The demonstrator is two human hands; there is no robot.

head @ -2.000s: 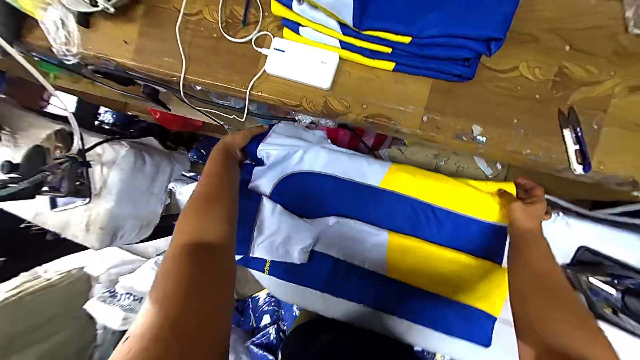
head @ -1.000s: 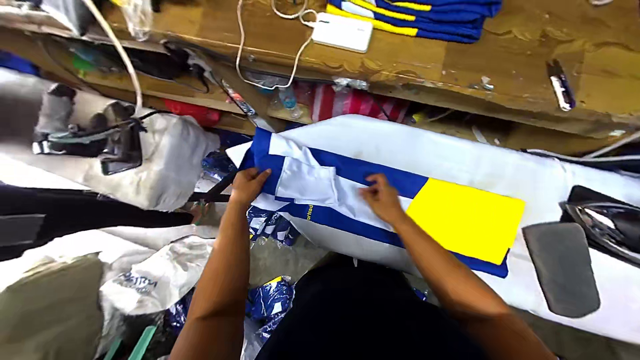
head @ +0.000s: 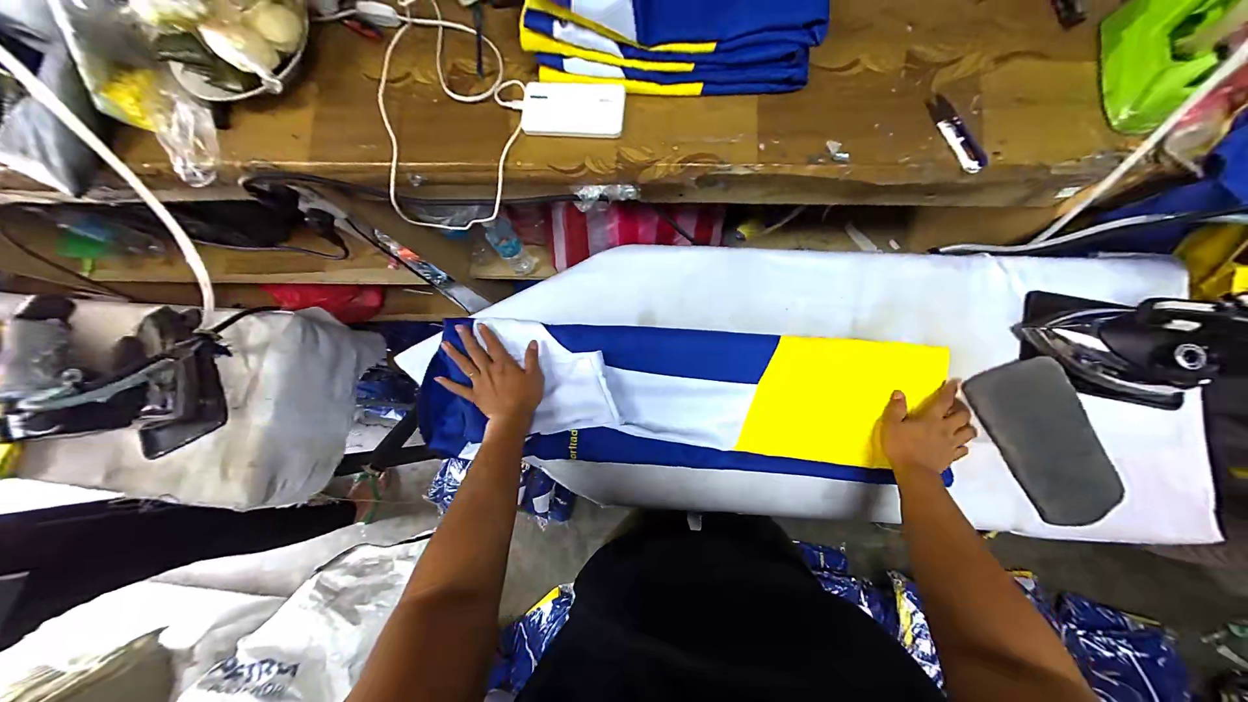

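Note:
A folded blue, white and yellow shirt (head: 829, 400) lies lengthwise on a white-covered ironing board (head: 741, 283). My left hand (head: 497, 375) rests flat, fingers spread, on the white sleeve at the shirt's left end. At the yellow end, my right hand (head: 926, 429) touches the cloth near its right edge, fingers apart. A grey pad (head: 1043, 439) lies just right of that hand, beside an electric iron (head: 1121, 341) on a dark rest.
Behind the board runs a wooden table (head: 780, 136) with a stack of folded shirts (head: 721, 49), a white power bank (head: 573, 109) on a cable and a cutter (head: 957, 135). Another iron (head: 175, 380) stands at left. Plastic-wrapped garments (head: 1121, 643) lie on the floor.
The shirt was held at both ends, its yellow part in two layers; now it lies narrower, with one yellow block. My right hand has moved from the shirt's middle to its right end.

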